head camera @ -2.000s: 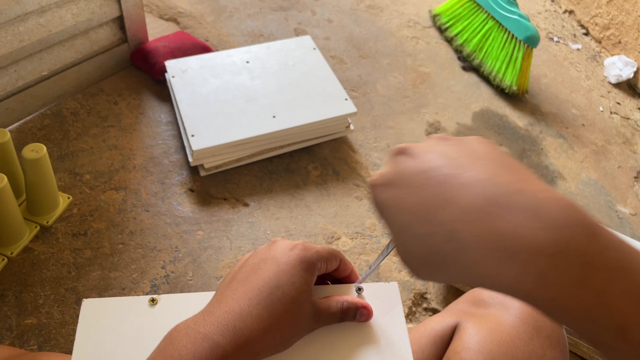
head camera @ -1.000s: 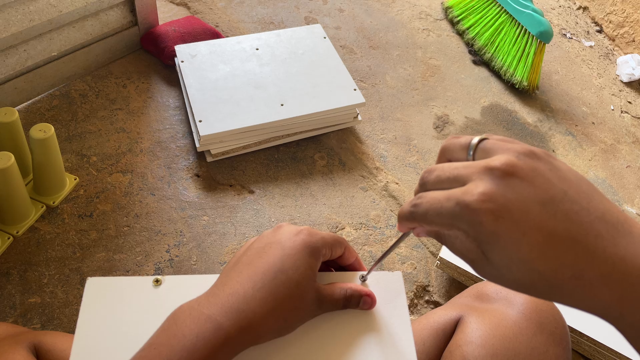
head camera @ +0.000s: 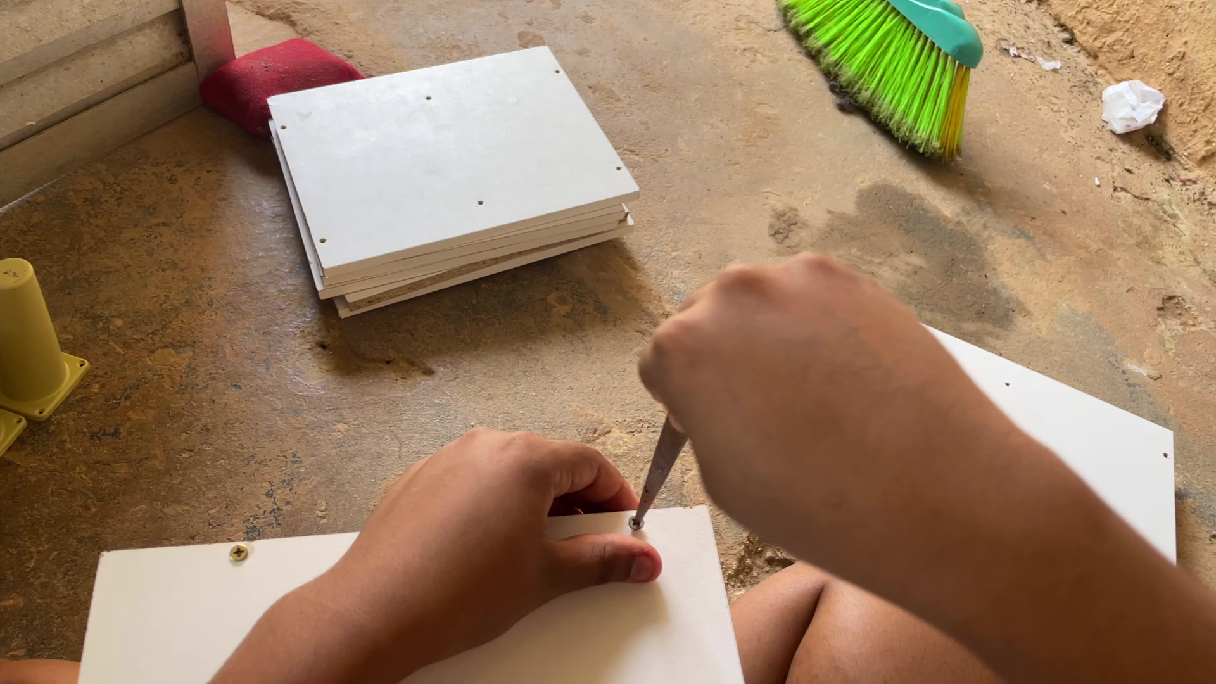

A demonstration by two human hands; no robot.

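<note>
A white board (head camera: pixel 693 608) lies across the bottom of the head view, over my legs. My left hand (head camera: pixel 503 532) grips its far edge, thumb on top and fingers behind. Just beyond the thumb tip a screw (head camera: pixel 636 522) sits near the board's right corner. The tip of a metal screwdriver (head camera: pixel 659 470) meets that screw, its shaft leaning up to the right. My right hand (head camera: pixel 779 370) is closed around the tool's upper part, which it hides. A brass-coloured cross-head screw (head camera: pixel 238 552) is in the board near its left end.
Beyond my hands a stack of white drilled boards (head camera: pixel 446 161) lies on the floor, against a red cloth item (head camera: pixel 275 81). Yellow plastic legs (head camera: pixel 28 342) stand at left. Another white board (head camera: pixel 1073 427) is at right. A green broom (head camera: pixel 883 66) and crumpled white paper (head camera: pixel 1131 105) lie farther off.
My right hand has turned and risen over the screwdriver, now knuckles up; one second ago its ringed finger showed. My left hand keeps its hold. More of the right-hand board shows.
</note>
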